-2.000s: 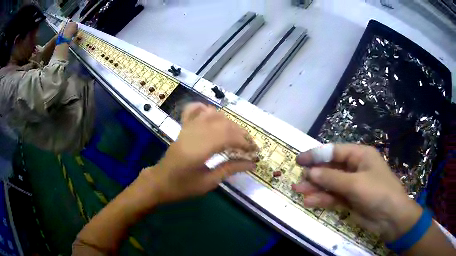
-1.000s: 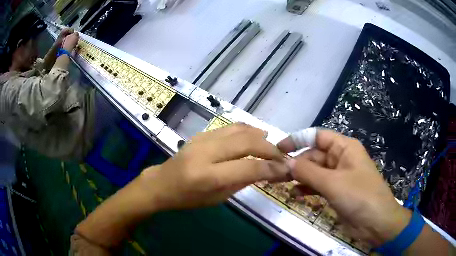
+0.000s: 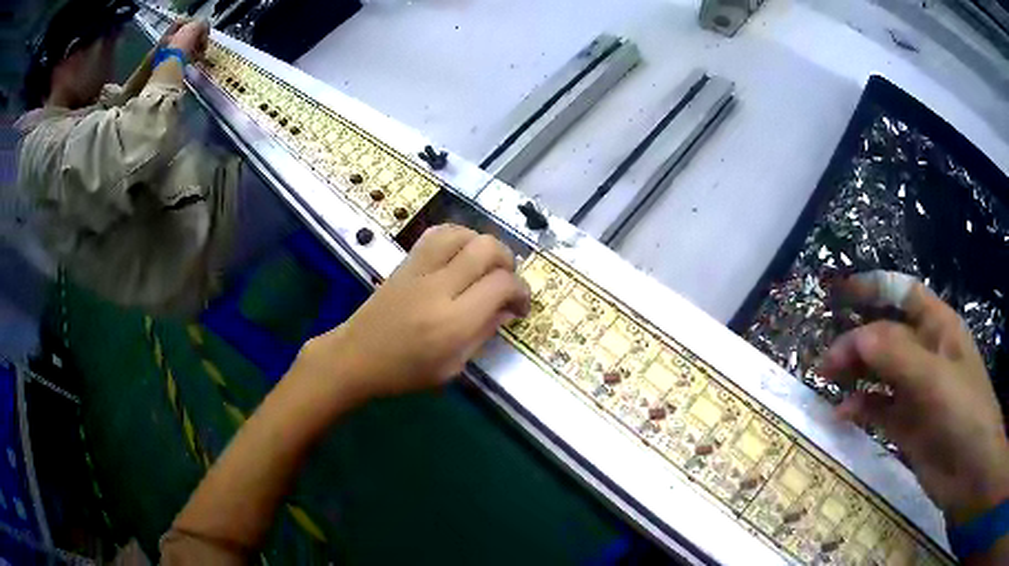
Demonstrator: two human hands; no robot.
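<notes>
The pale-yellow circuit board panel (image 3: 664, 381) lies in the conveyor rail (image 3: 575, 413) and carries several small dark-red components (image 3: 658, 413). My left hand (image 3: 454, 304) is over the near end of this panel, fingers bent down to the board; whether it holds a part is hidden. My right hand (image 3: 913, 370), with a white finger cot (image 3: 885, 290) and a blue wrist strap (image 3: 981, 531), is over the near edge of the black tray of silver components (image 3: 874, 210). Its fingers are apart and slightly blurred; no part shows in them.
A second board panel (image 3: 332, 144) lies further left in the rail, past a dark gap. Black knobs (image 3: 533, 216) stand along the rail. Paired grey metal bars (image 3: 658, 155) lie on the white bench. A person (image 3: 122, 188) works at the far left. A black tray (image 3: 290, 28) is beyond.
My hands were together over the board and have moved apart. The right has gone right to the silver parts tray, the left to the panel's left end, uncovering the panel. The view has shifted slightly.
</notes>
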